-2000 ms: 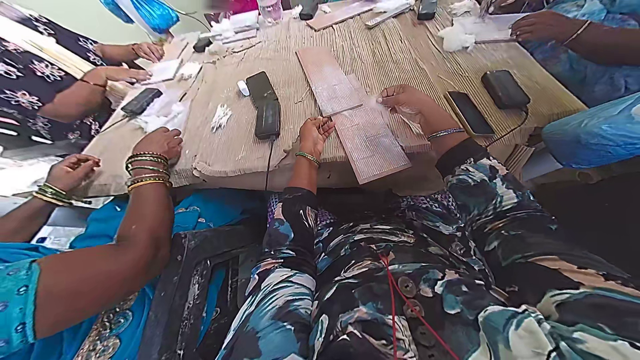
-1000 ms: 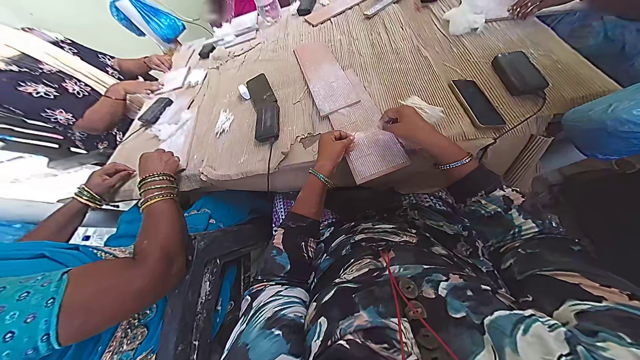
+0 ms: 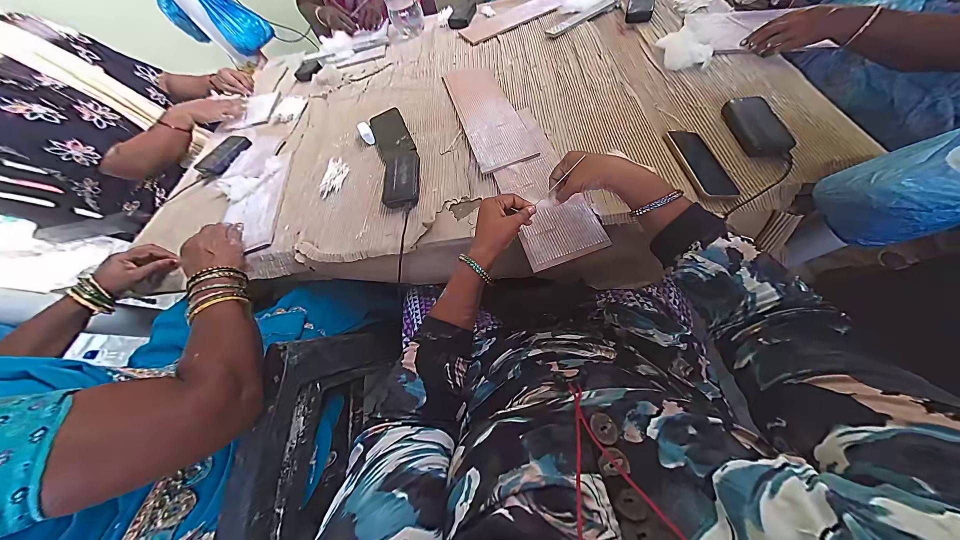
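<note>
Over the near ribbed board (image 3: 566,236), my left hand (image 3: 504,223) pinches one end of a small white wisp (image 3: 546,203), which looks like cotton. My right hand (image 3: 596,178) is just to its right, fingers closed on a thin stick (image 3: 568,174) and at the wisp's other end. How the wisp meets the stick is too small to tell. A second pinkish ribbed board (image 3: 491,120) overlaps the far part of the near board. Some pale fibre (image 3: 616,155) shows behind my right hand. A heap of short white pieces (image 3: 334,177) lies further left.
Left of the boards are a black device (image 3: 401,180) with a cable and a dark phone (image 3: 392,129). On the right lie another phone (image 3: 703,163), a black case (image 3: 757,126) and a blue plastic bag (image 3: 892,187). Co-workers' hands work at the left, far and right edges.
Two seconds ago a thin stick lay across the board between my hands. Since then my hands have come closer together, and the stick now points up from my right hand.
</note>
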